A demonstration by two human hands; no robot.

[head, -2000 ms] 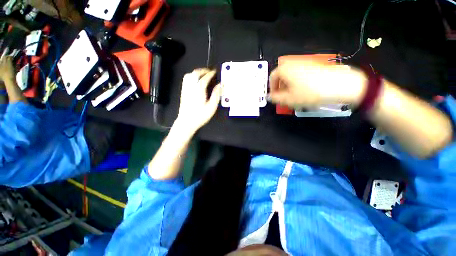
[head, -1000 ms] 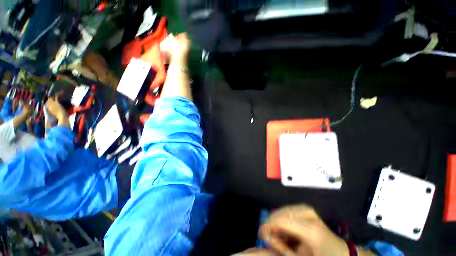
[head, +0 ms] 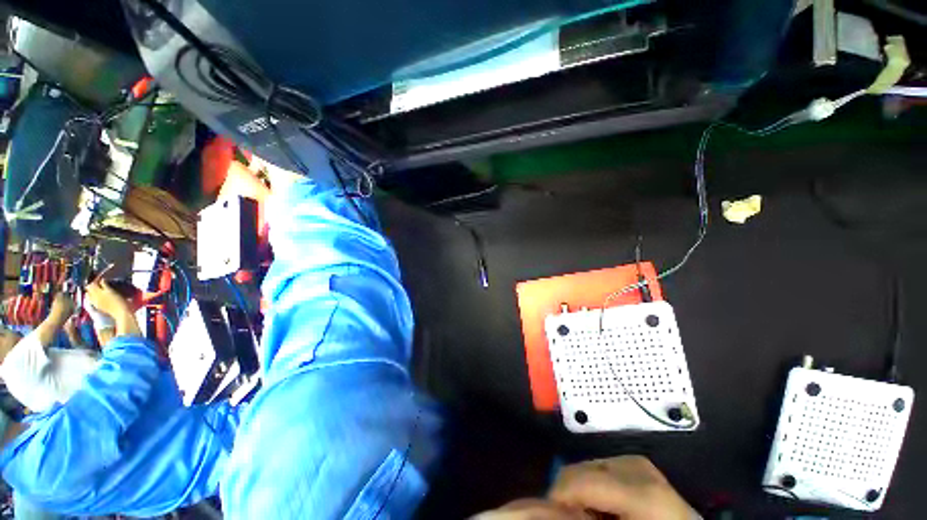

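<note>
A white square unit (head: 625, 371) with vent holes and black feet lies partly on an orange-red pad (head: 534, 340). A thin cable (head: 701, 193) runs from the back onto this unit. Another white vented unit (head: 842, 437) lies at lower right. My left arm reaches far left; only a small part of my left hand (head: 266, 173) shows by the printer's left end, its fingers and any hold hidden. My right hand (head: 622, 488) is at the bottom edge, cut off, below the unit on the pad; its grip is unclear.
A large black printer (head: 529, 127) with pale paper at its slot stands at the back, black cables over its left end. White units (head: 226, 239) and orange-red pads are at left, near another worker's blue sleeve (head: 97, 437). A cream scrap (head: 741, 209) and thin dark tool (head: 481, 262) lie on the mat.
My left hand has gone from the middle unit to the far left and is now mostly hidden. My right hand has drawn back to the bottom edge. The view has shifted, showing the printer.
</note>
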